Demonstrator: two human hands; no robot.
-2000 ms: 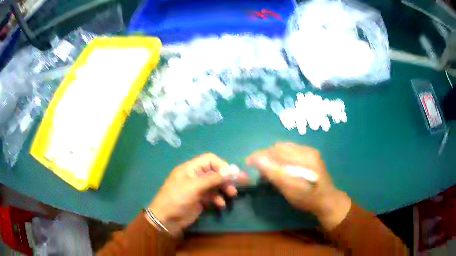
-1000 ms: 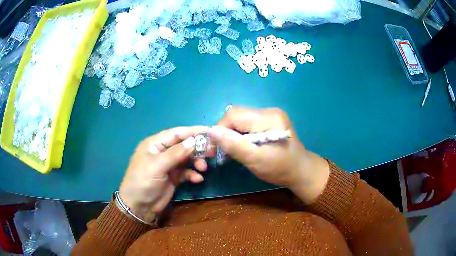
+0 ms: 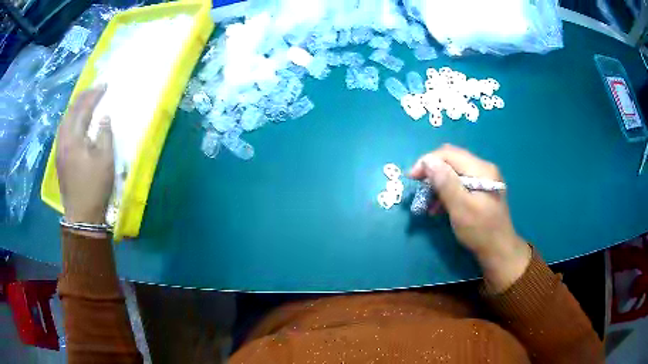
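My left hand (image 3: 87, 160) is over the left side of the yellow tray (image 3: 150, 153), its fingers at the whitish small parts inside; whether it holds one cannot be told. My right hand (image 3: 465, 202) holds a white pen-shaped tool (image 3: 484, 184) above the green top. A clear plastic housing (image 3: 422, 197) shows under its fingers. Several white insert plates (image 3: 391, 186) with dark holes lie just left of the right hand. A larger group of white insert plates (image 3: 455, 92) lies farther back. A heap of clear housings (image 3: 263, 92) lies right of the tray.
A large clear bag of whitish parts (image 3: 490, 25) is at the back. Crumpled clear bags (image 3: 39, 106) lie left of the tray. A small clear box with a red-and-white label (image 3: 623, 99) is at the far right. The green top's curved edge runs in front of my body.
My left hand has left the right hand's side and moved left to the yellow tray. My right hand now shows apart from it, with several white plates visible beside it. The view has shifted.
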